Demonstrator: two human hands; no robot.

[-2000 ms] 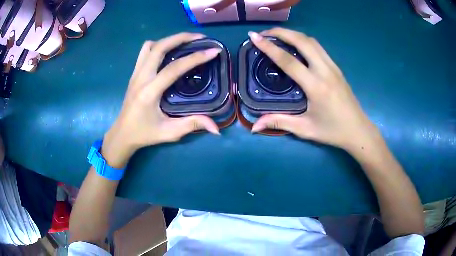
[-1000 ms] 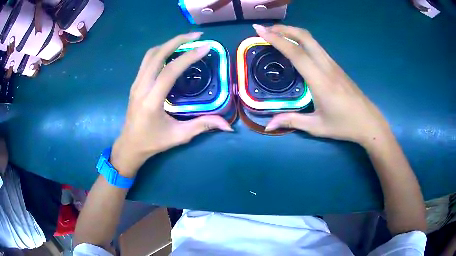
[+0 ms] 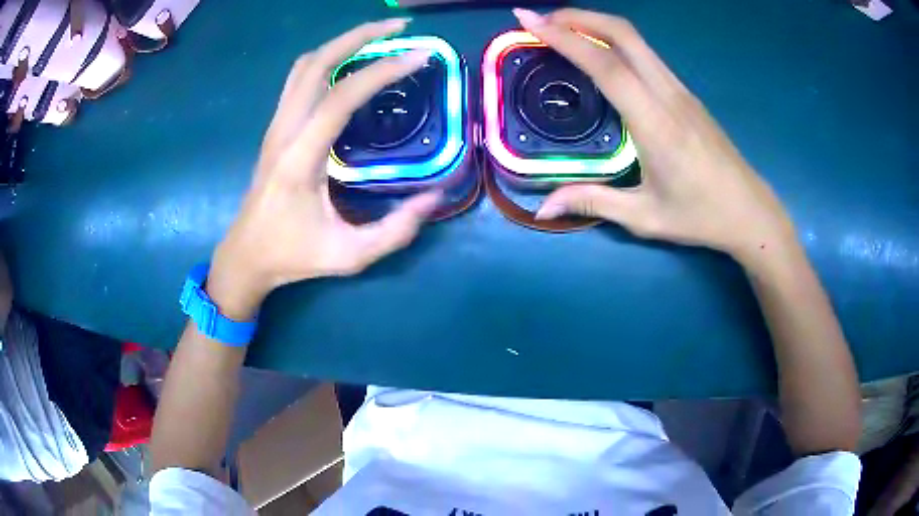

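Observation:
Two speakers stand side by side, faces up, on the dark green bench. The left speaker point(image 3: 391, 113) has a lit ring in green, cyan and blue. The right speaker point(image 3: 560, 99) has a ring lit pink-red, white and green. Brown straps show at their lower sides. My left hand point(image 3: 302, 186) is around the left speaker's outer side, fingers over its top edge, thumb by its lower side. My right hand point(image 3: 670, 151) holds the right speaker the same way, thumb at its strap. The speakers' outer sides are partly hidden by my hands.
Several pink speakers with brown straps point(image 3: 76, 50) lie at the upper left. A green-lit object is cut off at the top edge. A small white piece point(image 3: 872, 9) is at the upper right. The bench edge point(image 3: 504, 391) runs before me; a cardboard box point(image 3: 292, 454) is below.
The two rings, dark at first, are lit and their colours have shifted. Both speakers and hands appear higher in the picture, as do the bench things. My left thumb has moved slightly off to the left.

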